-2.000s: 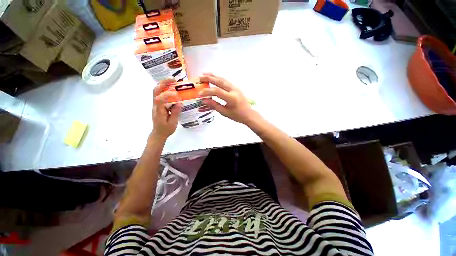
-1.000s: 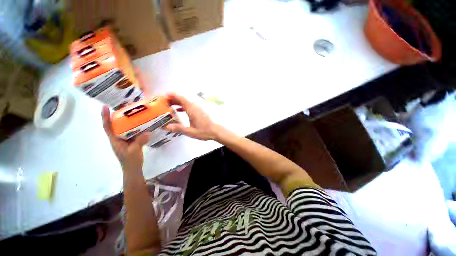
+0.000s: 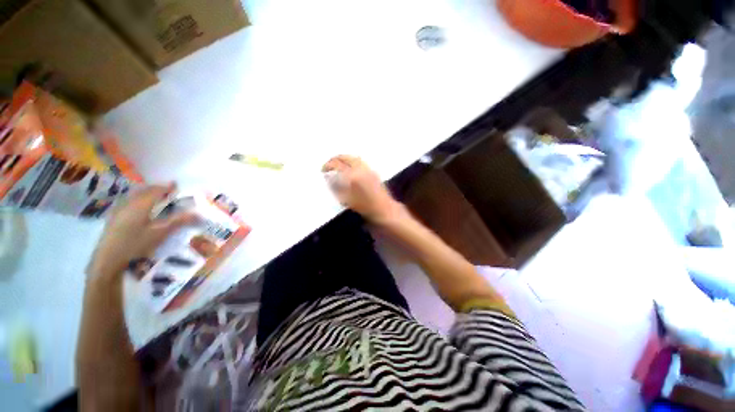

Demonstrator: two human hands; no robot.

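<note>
A retail box (image 3: 189, 257) lies on the white table near its front edge, its white panel with pictures facing up and an orange side toward the front right. My left hand (image 3: 137, 229), blurred, is over the box's left part with fingers spread. My right hand (image 3: 355, 187) is to the right of the box, apart from it, over the table's front edge, fingers curled. Something whitish shows at its fingertips, too blurred to name. More orange and white retail boxes (image 3: 60, 173) stand in a row at the far left.
Brown shipping cartons (image 3: 181, 28) stand at the back left. A small ring (image 3: 430, 37) lies at the back. A thin yellowish piece (image 3: 262, 162) lies mid-table. An orange-red basin (image 3: 552, 22) is at top right. An open carton (image 3: 504, 197) and plastic waste are below. A yellow pad (image 3: 22, 350) is lower left.
The view has swung right. The box, upright between both hands before, now lies with its printed panel up. My right hand has left it and moved right; my left hand remains over it.
</note>
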